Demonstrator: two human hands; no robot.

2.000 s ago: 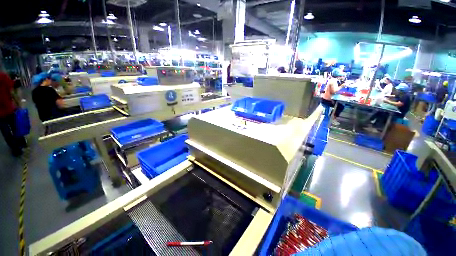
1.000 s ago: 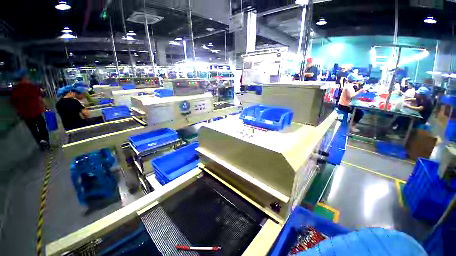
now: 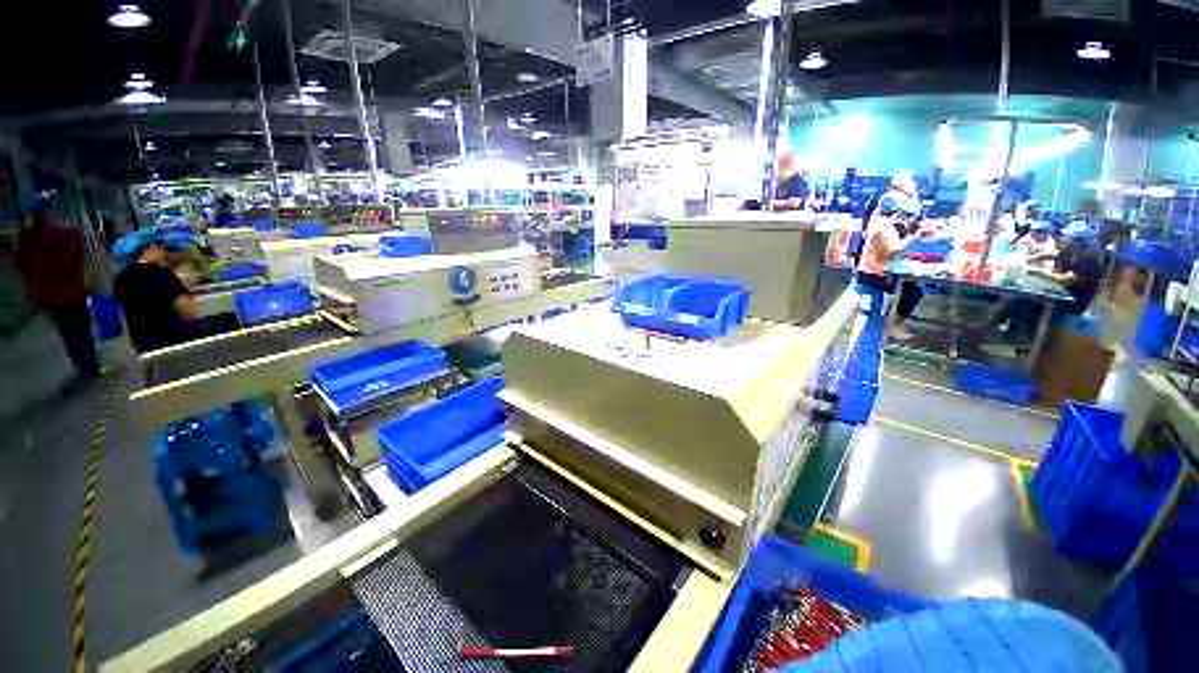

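Observation:
Neither of my hands is in the picture. A slim red-and-white workpiece (image 3: 514,652) lies singly across the black mesh belt (image 3: 526,559), near the bottom edge of the view. A blue parts bin (image 3: 744,598) stands at the right of the belt, with many red-and-white pieces (image 3: 805,628) in it. A blue quilted-looking shape at the bottom right hides part of this bin.
Cream side rails (image 3: 316,563) edge the belt. The cream oven hood (image 3: 631,394) is beyond it, with small blue bins (image 3: 681,305) on top. Blue totes (image 3: 441,434) stand left of it. People sit or stand at both sides; blue crates (image 3: 1104,480) stand far right.
The camera view has shifted a little. The workpiece shows lower in the picture than two seconds ago. A person in red at the far left has changed position. No hand has appeared.

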